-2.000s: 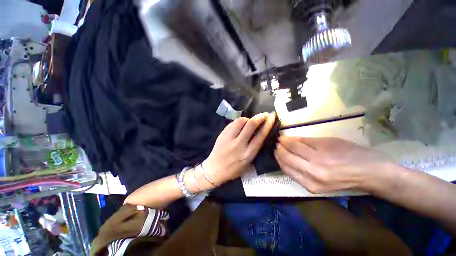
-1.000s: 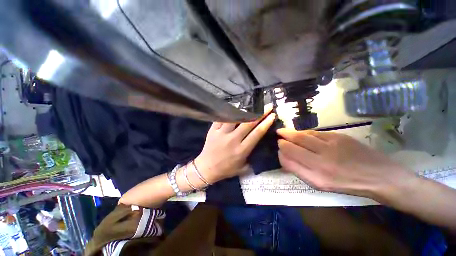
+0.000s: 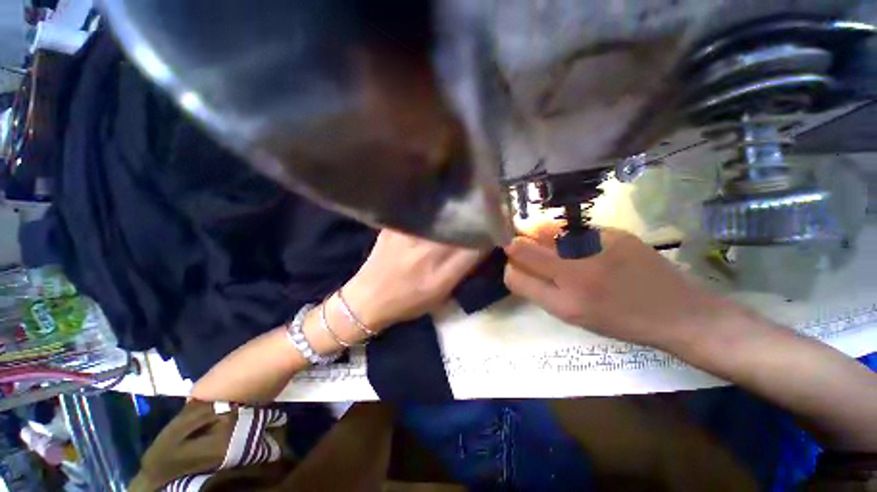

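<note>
A large black garment [image 3: 192,231] lies heaped at the left, and a dark strip of it [image 3: 412,357] hangs over the table's front edge. My left hand [image 3: 413,279], with bracelets on the wrist, is on the black cloth near the needle area; its fingertips are hidden behind the shiny curved guard [image 3: 356,115]. My right hand [image 3: 596,283] has its fingertips together at the cloth's edge, close to the left fingers. A small black piece of the cloth [image 3: 481,288] shows between the hands. The needle and presser foot are mostly hidden.
The sewing machine head [image 3: 587,86] fills the top. A knurled tension knob [image 3: 769,216] stands at the right, and a black spring-loaded knob [image 3: 578,242] overlaps my right hand. Ruler tape [image 3: 615,360] runs along the front edge. Thin translucent pieces [image 3: 827,245] lie right. Tangled supplies are at the left.
The view has moved closer, so the curved guard and head cover more. Both hands appear slightly further left, and more pale table shows below the black cloth between them.
</note>
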